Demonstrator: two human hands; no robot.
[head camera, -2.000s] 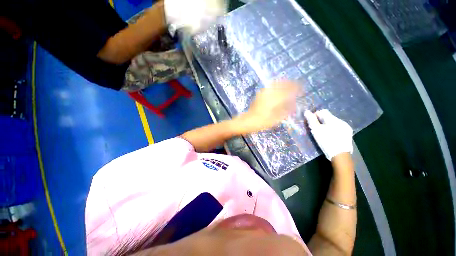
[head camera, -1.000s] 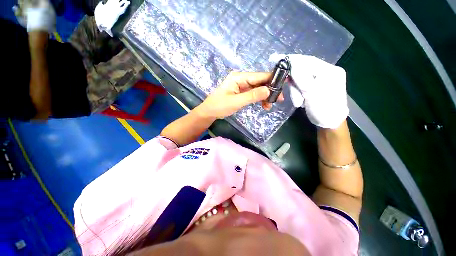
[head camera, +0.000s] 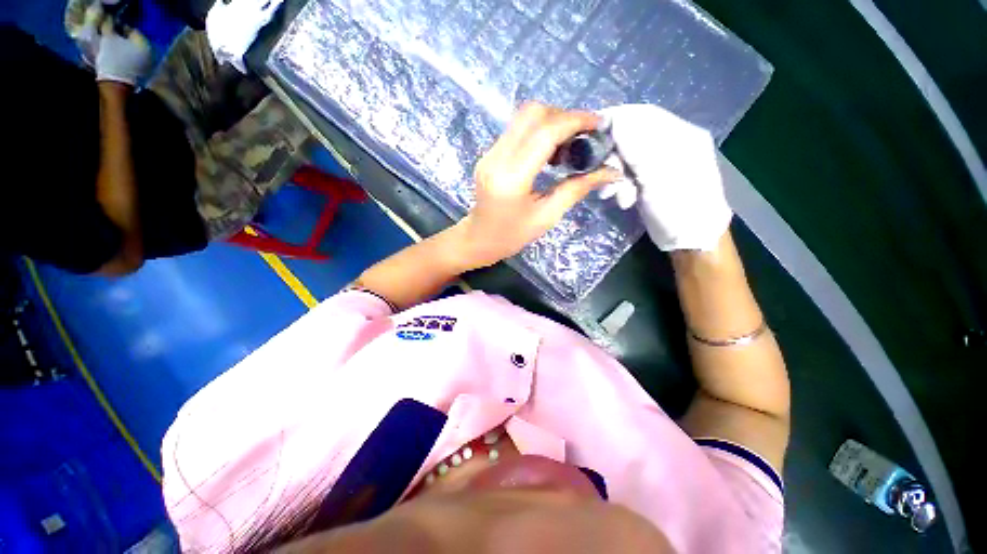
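A small dark metal cylinder (head camera: 582, 153) is held above the plastic-wrapped tray (head camera: 433, 81), with one round end showing. My bare left hand (head camera: 517, 186) grips it between thumb and fingers. My right hand (head camera: 673, 179), in a white knit glove, is at the cylinder's other side with its fingertips against it. The gloved fingers partly hide the cylinder. The tray is a grey-silver rectangle under wrinkled, glossy film, lying on the dark green bench.
A spare white glove (head camera: 240, 30) lies at the tray's far left corner. A neighbour's gloved hand (head camera: 117, 54) is at the upper left. A red stool (head camera: 314, 216) stands on the blue floor. A pale clip (head camera: 617, 316) and a clear bottle (head camera: 874, 476) lie on the green surface.
The cylinder was upright in view and has turned so its round end shows. My left hand has moved up slightly; my right hand has shifted a little left. The neighbour's arm moved slightly.
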